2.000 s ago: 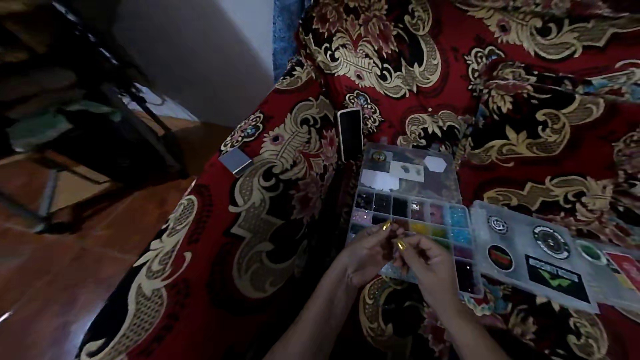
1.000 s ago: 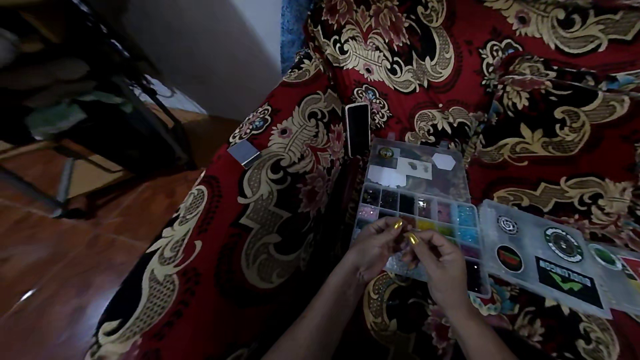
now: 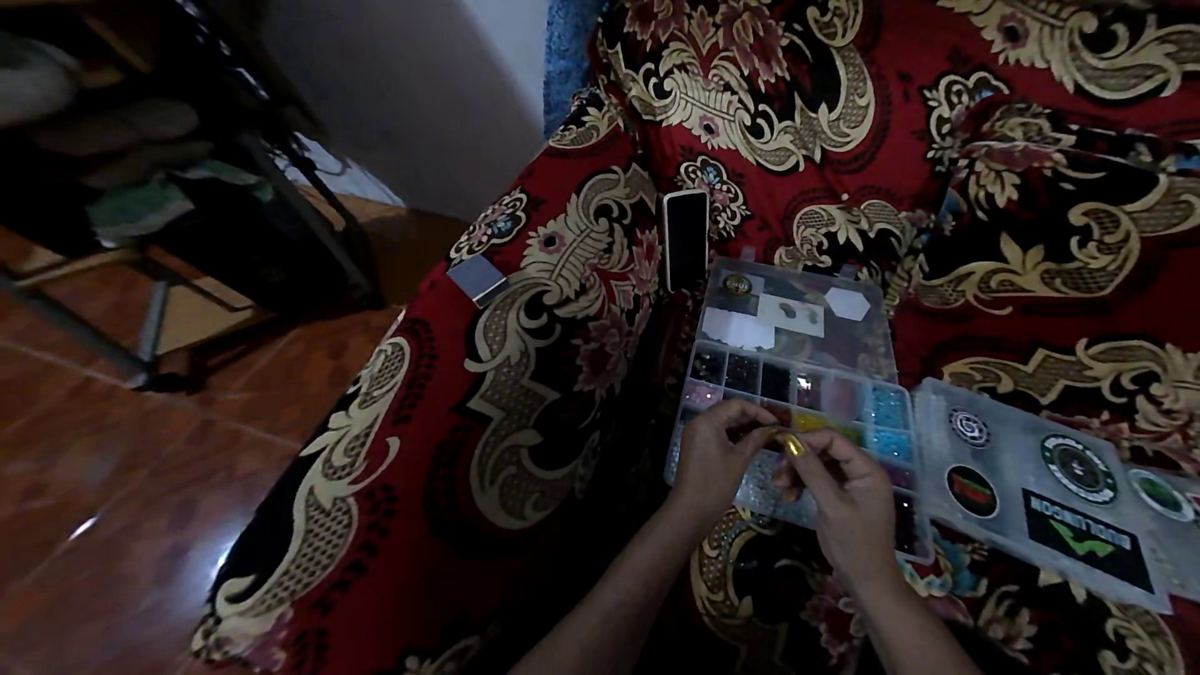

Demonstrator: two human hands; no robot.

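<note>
Over an open plastic bead organizer (image 3: 907,384) with many compartments, my left hand (image 3: 717,455) and my right hand (image 3: 848,487) meet at the fingertips. Thumbs and forefingers are pinched, but whatever is between them is too small to make out. Yellow nail polish shows on the right thumb. Black, pink, yellow and turquoise beads fill compartments around the hands, with clear beads (image 3: 764,483) below them. The raised clear lid (image 3: 834,342) behind carries paper pieces and a sticker.
A smartphone (image 3: 686,241) leans upright behind the organizer. A small grey box (image 3: 478,279) lies on the sofa arm's patterned cover (image 3: 581,356). Right of the organizer is a plastic case (image 3: 1012,459) with stickers. A metal rack (image 3: 150,319) stands at the left on the tiled floor (image 3: 94,506).
My hands stay close together over the organizer, with only small shifts of the fingers. Nothing else has plainly moved.
</note>
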